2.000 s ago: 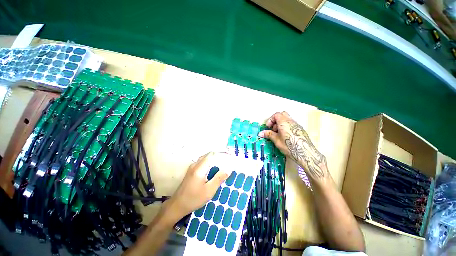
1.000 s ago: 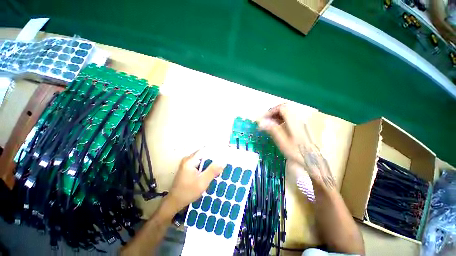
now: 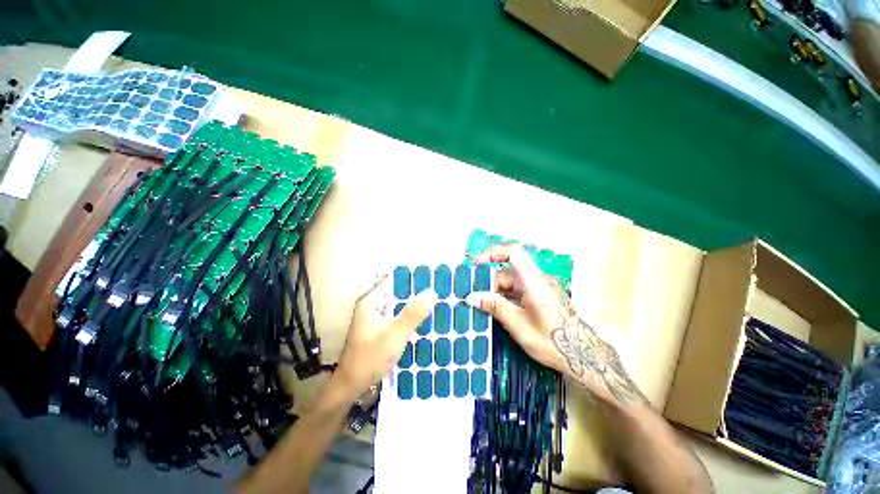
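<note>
My left hand holds the white sticker sheet by its left side, thumb on top of the dark ovals. The sheet has rows of dark teal ovals and a blank white lower part. My right hand has its fingertips at the sheet's upper right corner, touching around the top right oval; whether it grips an oval is unclear. The green PCB panel lies behind, its top edge showing past my right hand and its black cables hanging down. The sheet and hand hide most of the panel.
A large pile of wired green panels is at left on a reddish-brown board. Spare sticker sheets lie beyond. An open carton with black cables and clear plastic bags are at right. Another carton sits on the green conveyor.
The sheet has moved up and turned more upright, covering more of the panel. My right hand has come down from above the panel to the sheet's corner. The view has shifted slightly.
</note>
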